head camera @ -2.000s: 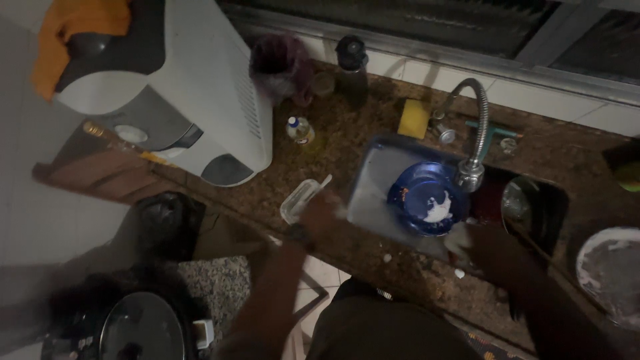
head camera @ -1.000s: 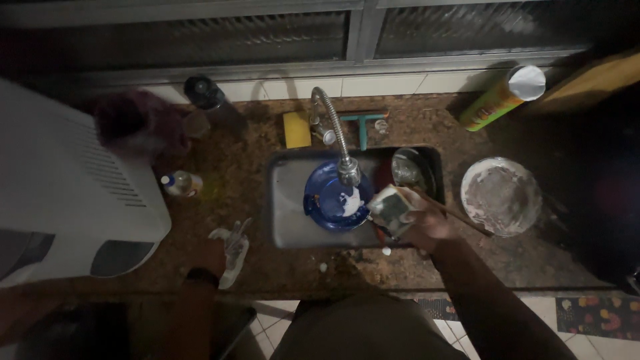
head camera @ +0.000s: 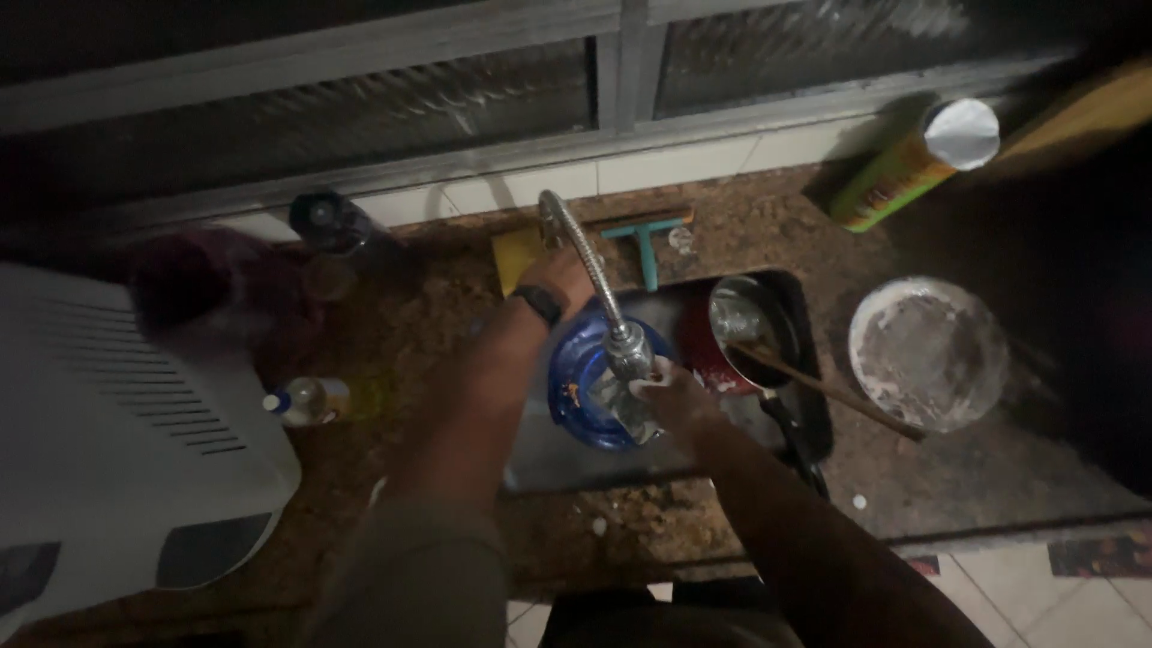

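Note:
My left hand reaches to the base of the flexible metal faucet, beside a yellow sponge; its fingers are mostly hidden behind the faucet. Under the spout my right hand grips a clear container, blurred, over a blue bowl in the sink. To the right in the same sink, a red pan holds a clear glass vessel, with a wooden spoon resting across the rim.
Behind the sink lies a teal squeegee. A whitish-coated round dish and a green snack canister stand on the right. On the left are a bottle with a blue cap, a dark bottle and a white appliance.
My left hand has moved from the white item on the left counter to the faucet's base. My right hand has brought the clear container left, under the spout.

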